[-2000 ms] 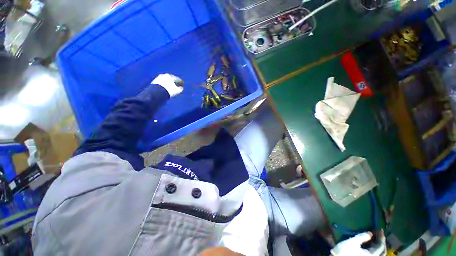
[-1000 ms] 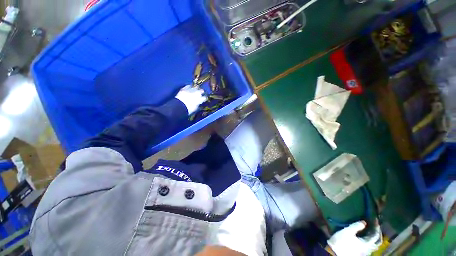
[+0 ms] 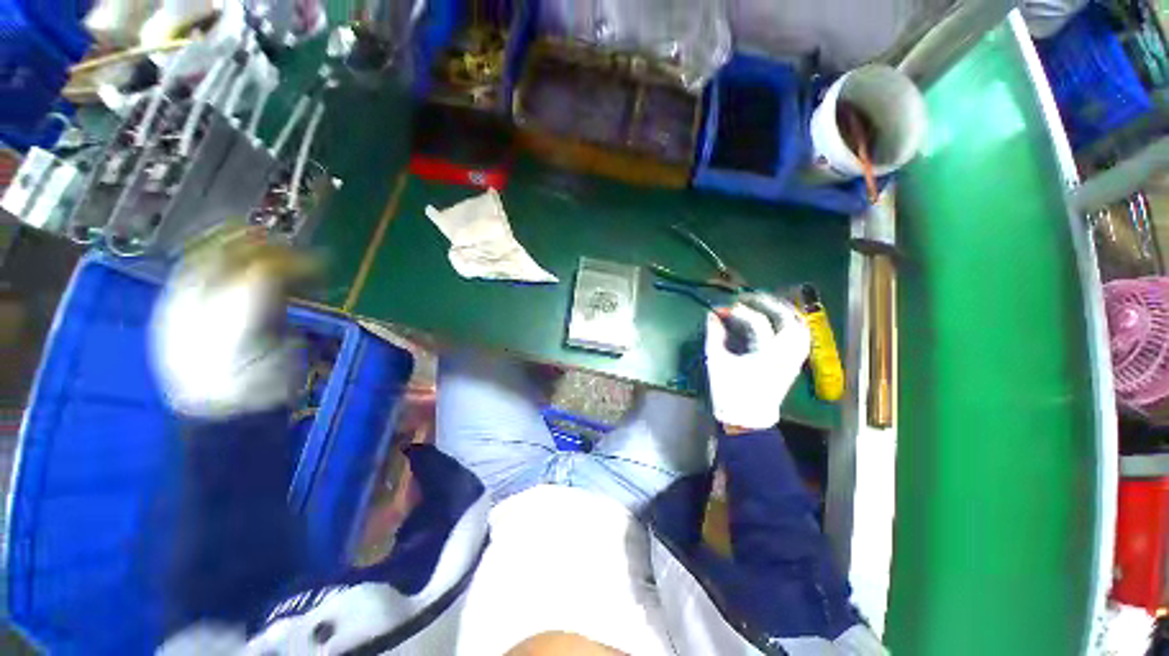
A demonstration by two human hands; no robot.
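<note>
My left hand (image 3: 224,327), white-gloved and motion-blurred, is raised over the large blue tote (image 3: 90,449). A blurred brass-coloured bundle (image 3: 263,259) shows at its fingers; single parts cannot be made out. My right hand (image 3: 759,365), also gloved, is over the green mat with its fingers curled at the handle ends of the pliers (image 3: 692,295). A small dark and reddish bit shows between thumb and fingers; whether it is gripped is unclear. A silver-grey metal block (image 3: 603,305) lies left of the pliers. A yellow-handled tool (image 3: 823,346) lies right of my right hand.
A crumpled cloth (image 3: 487,237) lies on the mat. A red box (image 3: 458,171) and blue bins (image 3: 747,128) line the back. Open lock panels (image 3: 148,180) stand back left. A white bucket (image 3: 897,115), wooden hammer handle (image 3: 881,340) and green conveyor (image 3: 1000,385) are at right.
The view has swung towards the bench and conveyor. My left hand has risen from the brass parts in the tote, now with brass-coloured pieces at its fingers. My right hand remains near the pliers.
</note>
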